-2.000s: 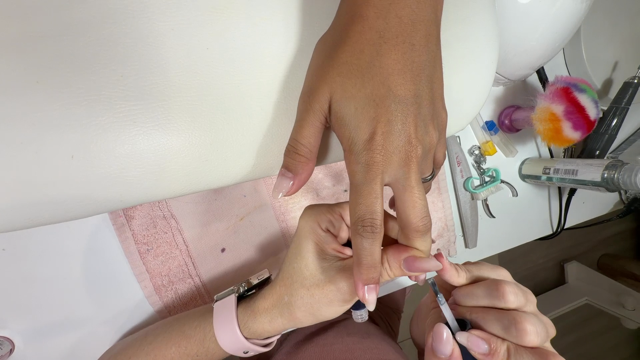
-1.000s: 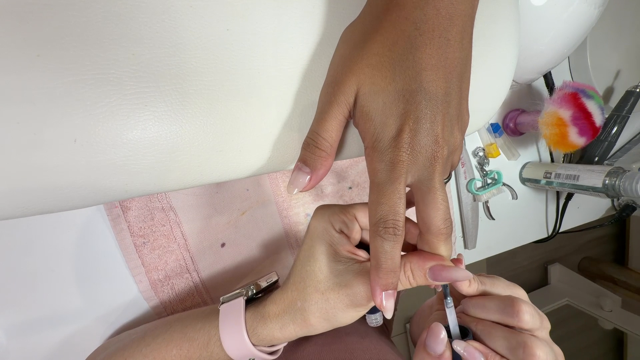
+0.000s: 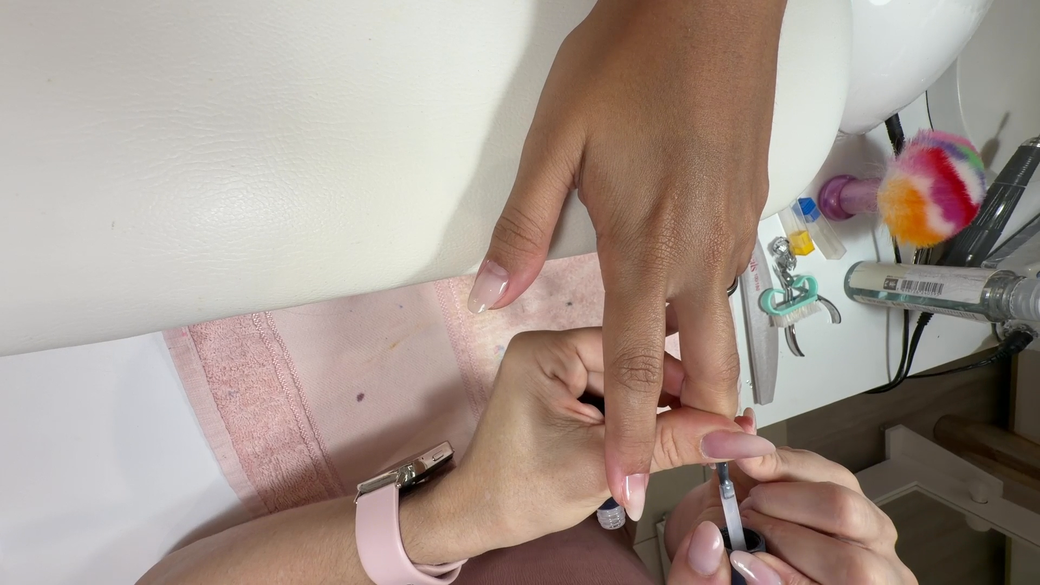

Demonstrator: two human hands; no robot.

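My left hand [image 3: 561,422], with a pink-banded watch [image 3: 390,512] on the wrist, grips a finger of another person's hand [image 3: 674,179], which reaches down from the top. Its thumb lies across that finger near the tip. A small bottle neck [image 3: 611,513] shows just under my left hand. In my right hand [image 3: 812,512] is a nail polish brush [image 3: 731,508] with a dark cap, held between thumb and fingers. The brush tip is close to the gripped finger, and my left thumb partly hides that contact. The other person's nails are pale pink.
A white padded armrest [image 3: 284,146] spans the top left above a pink towel [image 3: 366,382]. At right on the white table lie a nail file [image 3: 758,333], metal nippers [image 3: 792,333], a teal-handled brush [image 3: 788,301], a fluffy multicoloured brush [image 3: 930,191], a clear bottle [image 3: 926,288] and cables.
The gripped finger and both my hands sit slightly further right in the view. My left hand keeps its grip on the finger, and the brush remains in my right hand near the fingertip.
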